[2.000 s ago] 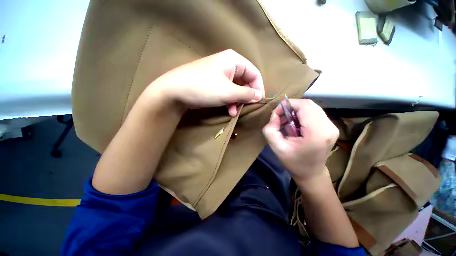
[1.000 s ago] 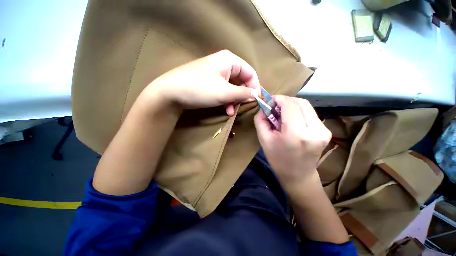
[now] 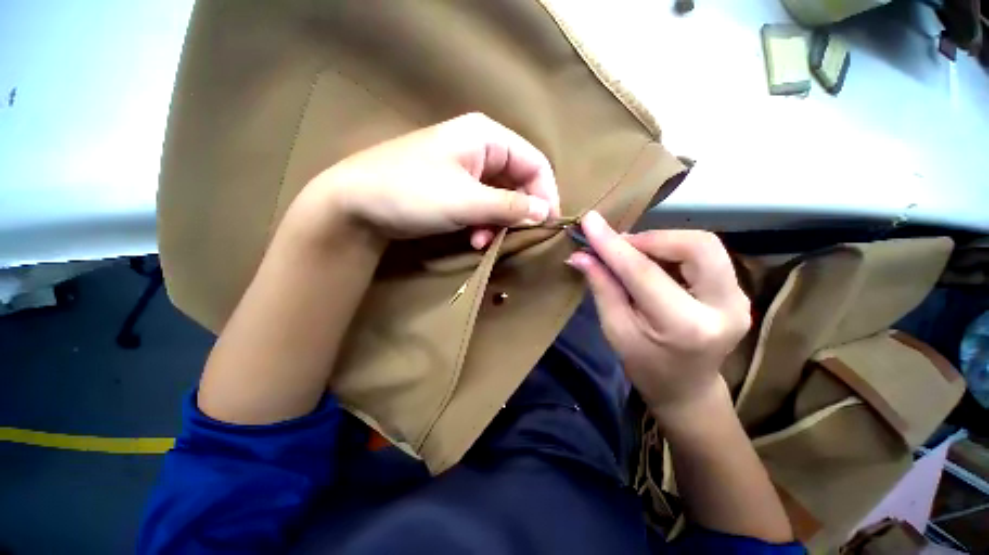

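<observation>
The tan bag body lies from the white table across my dark-clothed lap. Its folded seam edge runs between my hands. My left hand pinches this edge between thumb and fingers. My right hand is closed just right of it, with thumb and forefinger tips at the seam. A small dark-grey part of the thread snips shows between those fingertips; the rest is hidden by the hand. A small gold fitting and a round gold dot sit on the bag below my left hand.
More tan bags with brown strips lie at my right, below the table edge. Two small pale blocks and part of a yellowish tub are at the table's far right. A yellow line crosses the floor at left.
The snips' blades, earlier seen by my left fingertips, are now mostly hidden. My right hand has turned and moved slightly right, its fingertips now at the seam. My left hand has shifted slightly left.
</observation>
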